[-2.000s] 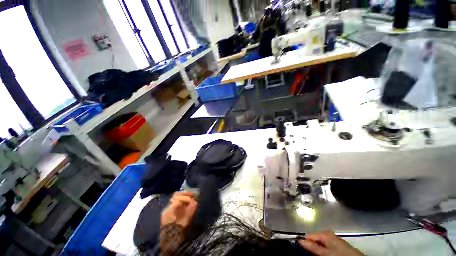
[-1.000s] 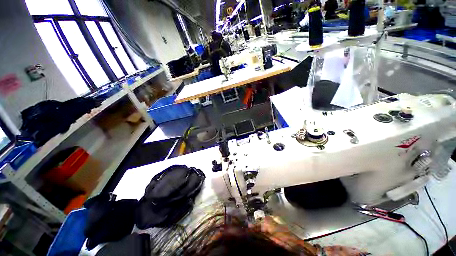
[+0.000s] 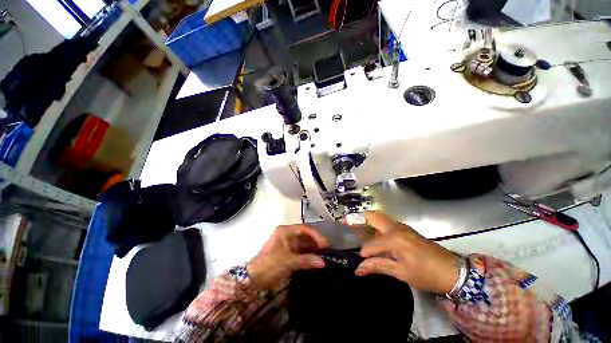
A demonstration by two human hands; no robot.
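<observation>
A black workpiece [image 3: 352, 301] hangs at the front edge below the needle area, with a small light mark on its upper edge. My left hand [image 3: 285, 254] pinches its upper left edge between thumb and fingers. My right hand [image 3: 409, 258] holds its upper right edge, with fingers reaching up beside the presser foot area [image 3: 352, 218]. A greyish flat piece [image 3: 338, 236] lies between the hands. The needle tip is hidden. The white sewing machine arm [image 3: 429, 134] crosses above.
Puffy black sewn pieces [image 3: 218, 177] and flat black pieces [image 3: 161, 278] lie left of the machine. A blue bin [image 3: 87, 268] stands at the table's left. A dark piece [image 3: 455, 182] lies under the arm. Red-handled snips [image 3: 546, 214] lie at right.
The view has tilted down and closer to the machine. My left hand, earlier by the black pieces at left, is now at the workpiece beside my right hand, which has also come to the needle area.
</observation>
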